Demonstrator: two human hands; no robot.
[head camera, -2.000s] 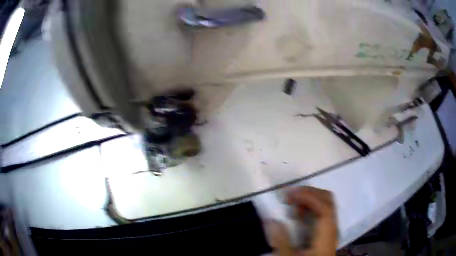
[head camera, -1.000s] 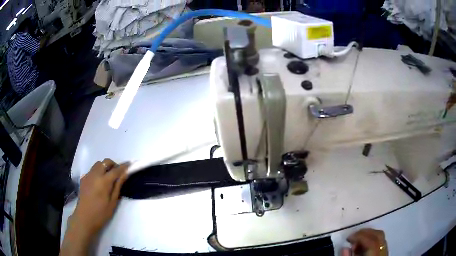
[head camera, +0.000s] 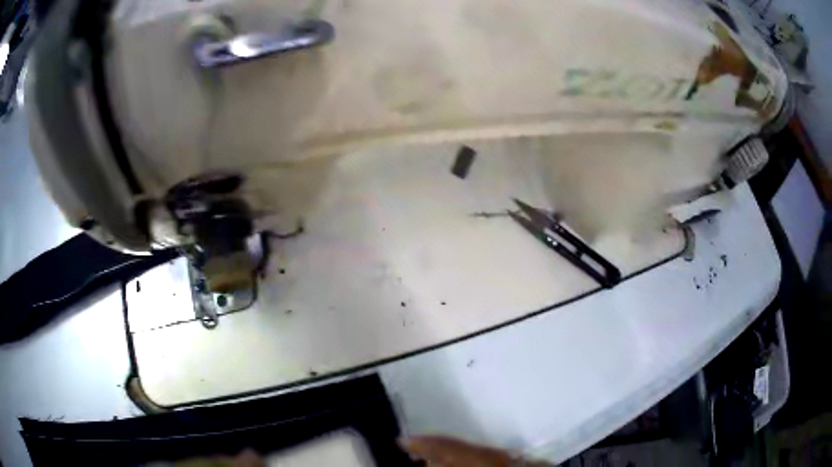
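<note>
A dark fabric strip lies along the table's near edge. A white strip lies on it at the bottom edge of the picture. My left hand shows only as a sliver of fingers left of the white strip. My right hand is at the right end of the dark strip, mostly cut off and blurred. Whether either hand grips anything is hidden. Another dark strip with pale stitching lies left of the needle area. The presser foot area has no hand near it.
The cream sewing machine fills the top. Black thread snips and a small dark rectangle lie on the bed right of the needle. A shiny thread guide is on the machine's front. A bin with dark contents stands beyond the table's right edge.
The view has swung right and closer. My left hand has moved from the stitched strip at the left to the bottom edge. The white strip now shows on the near dark strip.
</note>
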